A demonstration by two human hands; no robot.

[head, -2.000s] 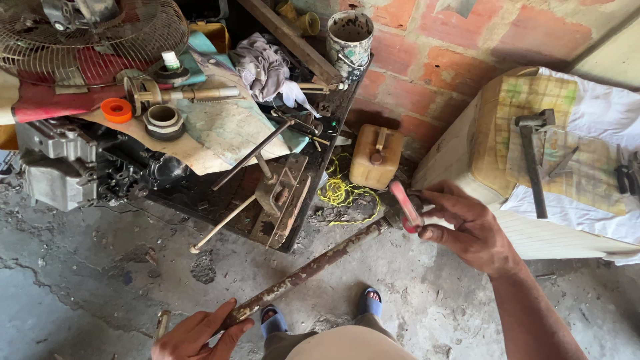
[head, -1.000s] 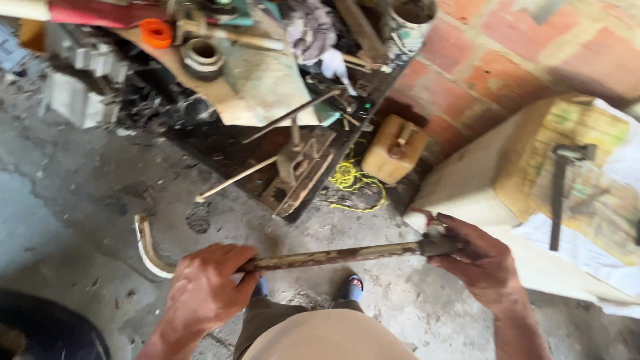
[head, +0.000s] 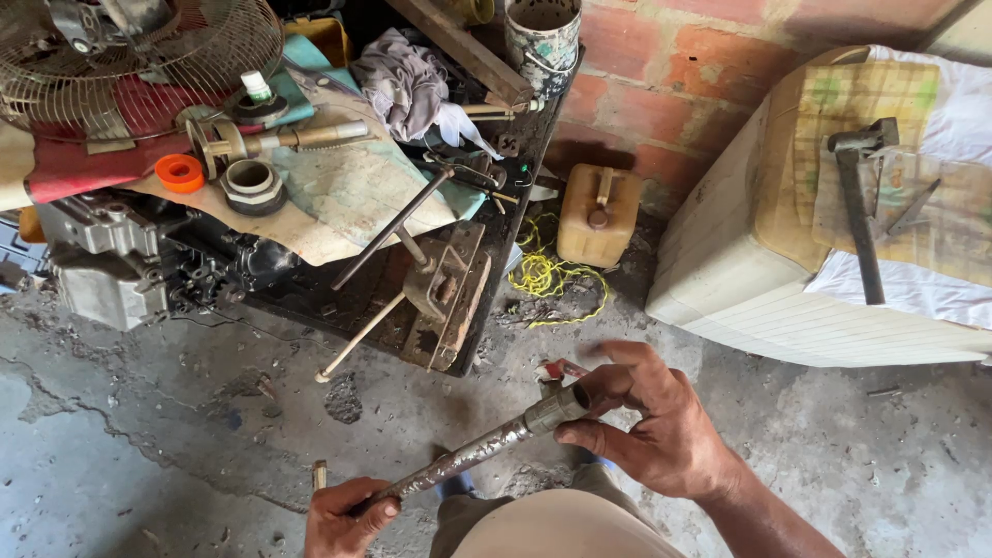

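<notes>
My left hand [head: 349,515] is closed around the lower left end of a worn metal pipe [head: 465,455] with flaking paint. The pipe slants up to the right and ends in a grey threaded fitting [head: 556,408], likely a valve, with a red handle [head: 564,369] on its far side. My right hand [head: 647,422] is at that end, its thumb and fingers around the fitting's open mouth, some fingers raised and slightly blurred. Just above my left hand shows the tip of a pale curved piece [head: 319,474]; whether it joins the pipe is hidden.
A dark workbench [head: 496,310] bears a pipe vise [head: 434,287], a fan guard [head: 232,46], orange tape roll [head: 179,173] and rags [head: 403,81]. A plastic jug [head: 598,217] and yellow cord [head: 542,275] lie beyond. A hammer [head: 859,209] rests on the white appliance [head: 721,225] at right.
The pipe was nearly level one second ago; now its right end points up. My right hand has shifted from gripping around the fitting to fingers at its open mouth.
</notes>
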